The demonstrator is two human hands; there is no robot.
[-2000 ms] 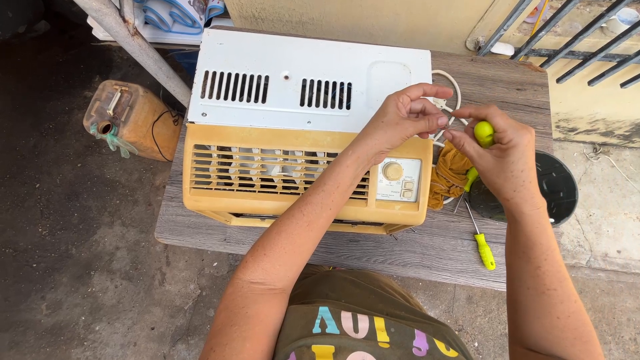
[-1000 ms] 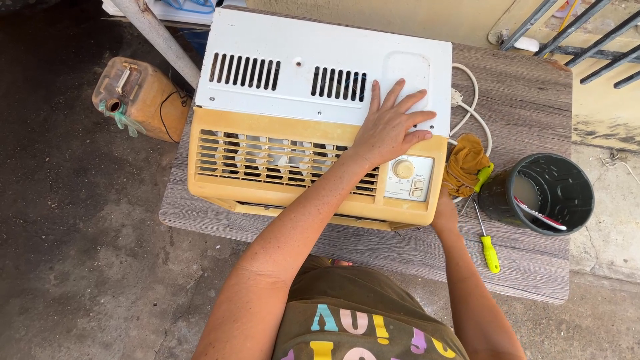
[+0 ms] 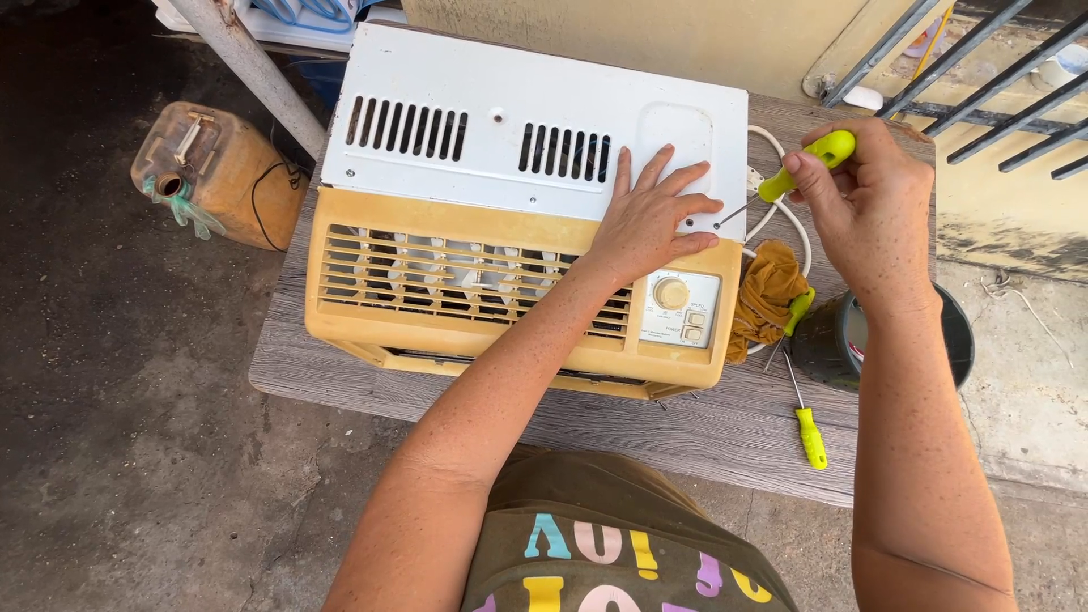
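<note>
A window air conditioner with a white metal casing [image 3: 544, 93] and a yellowed plastic front grille [image 3: 476, 285] lies on a wood-grain table. My left hand [image 3: 650, 212] rests with spread fingers on the casing's right front part, above the control panel [image 3: 678, 308]. In my right hand [image 3: 871, 200] is a screwdriver with a yellow-green handle [image 3: 807, 166], its tip at a screw [image 3: 716, 226] near the casing's front right corner. Another dark screw or hole [image 3: 689, 223] shows beside the left fingers. A second screwdriver [image 3: 812, 438] lies near the table's front edge.
Right of the unit are a crumpled brown cloth [image 3: 765, 293], another yellow-green handle [image 3: 799, 310], a white power cord [image 3: 792, 223] and a dark bucket [image 3: 956, 340], partly behind my right forearm. A metal post [image 3: 255, 76] and a plastic jerrycan [image 3: 225, 178] stand left. Metal bars [image 3: 977, 76] are at upper right.
My right hand has come up from beside the cloth and now holds the screwdriver at the casing's corner. My left hand remains on the casing, where it lay one second ago.
</note>
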